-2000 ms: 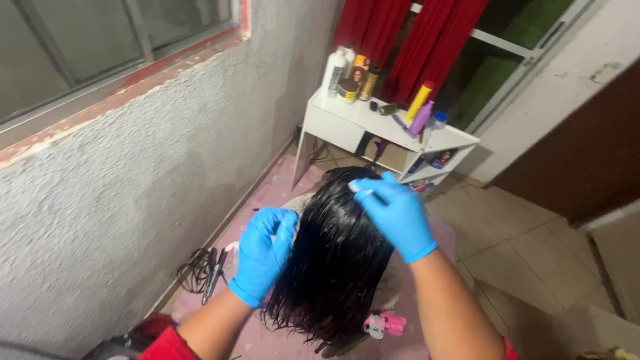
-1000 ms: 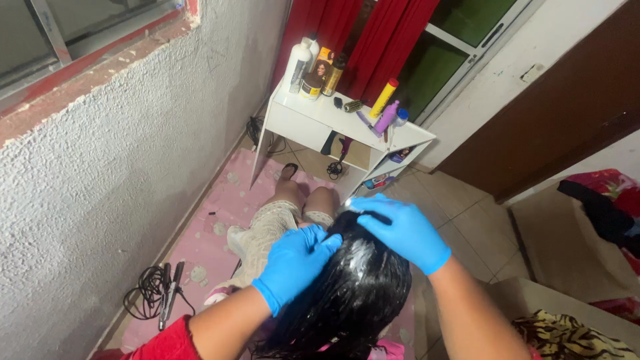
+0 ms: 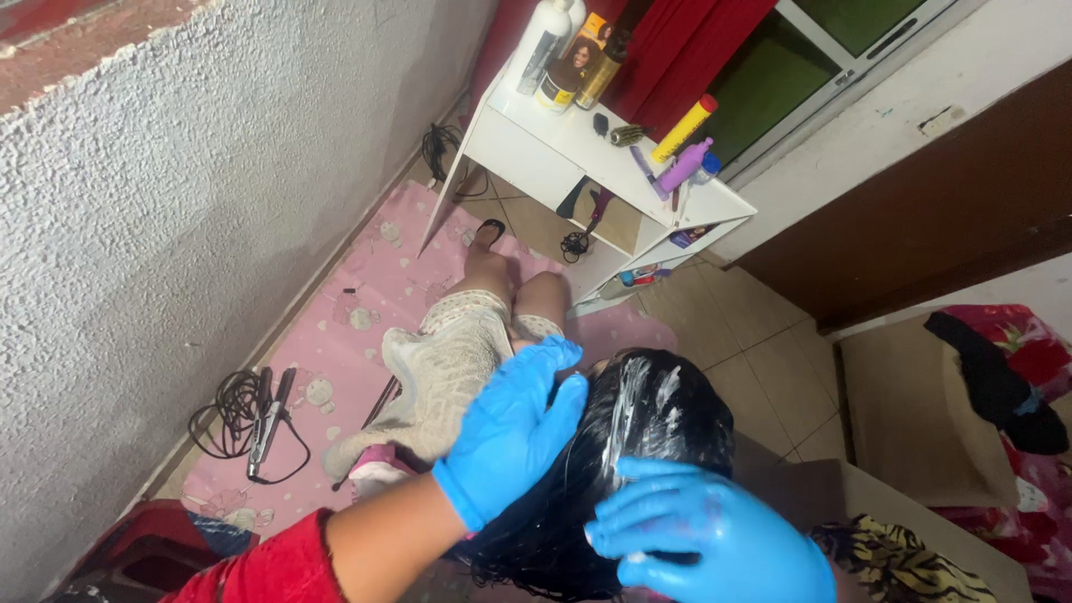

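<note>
A seated person's long, wet dark hair point(image 3: 670, 410) fills the lower middle of the head view, with streaks of white cream point(image 3: 624, 410) along the top. My left hand point(image 3: 519, 419), in a blue glove, is at the left side of the hair, its fingers slightly bent and holding nothing that I can see. My right hand point(image 3: 695, 528), also gloved in blue, lies over the lower part of the hair with its fingers spread and white cream on the fingertips. Whether strands lie under its fingers is hidden. A light towel point(image 3: 444, 368) covers the person's lap.
A white desk point(image 3: 536, 134) ahead holds bottles, a jar point(image 3: 557, 88), a round brush point(image 3: 628, 134) and a purple comb point(image 3: 649, 172). A flat iron point(image 3: 268, 419) with its cord lies on the pink mat point(image 3: 335, 335) by the wall. An upholstered seat point(image 3: 913, 410) stands at the right.
My right hand has moved down the hair from the crown, and the two hands have come apart. White cream shows more plainly on the hair. The view has shifted.
</note>
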